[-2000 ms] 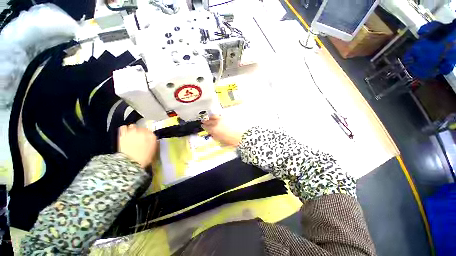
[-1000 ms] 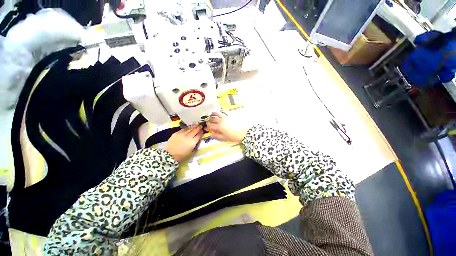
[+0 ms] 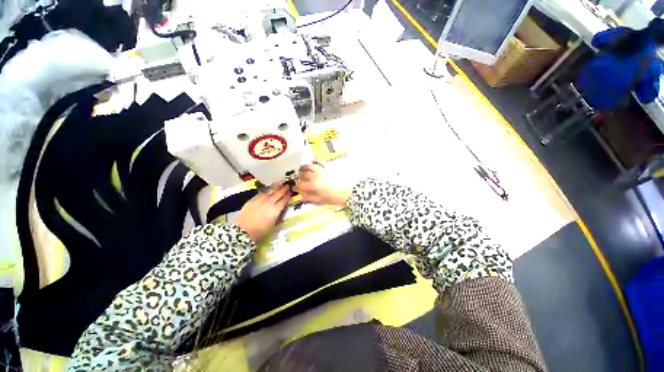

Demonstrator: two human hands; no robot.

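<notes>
The white sewing machine head (image 3: 255,123) stands in front of me. My left hand (image 3: 263,213) and my right hand (image 3: 318,185) meet just below it, fingertips nearly touching at the needle area (image 3: 291,178). Both hands' fingers are on a black fabric strip (image 3: 231,205) that runs left from the needle; the part under the fingertips is mostly hidden. More cut black strips (image 3: 320,270) lie below my hands near the table's front edge. Sewn black strips (image 3: 95,211) are heaped to the left, with pale gaps between them.
A yellow block (image 3: 327,145) lies right of the needle. A small red and dark tool (image 3: 493,182) lies on the right of the table (image 3: 415,138). A clear plastic bag (image 3: 54,62) is at upper left. A screen (image 3: 484,27) and a person in blue (image 3: 619,69) are at upper right.
My left hand has moved right from the strip's left part to the needle, beside my right hand. My right hand stays by the needle. The view has shifted slightly.
</notes>
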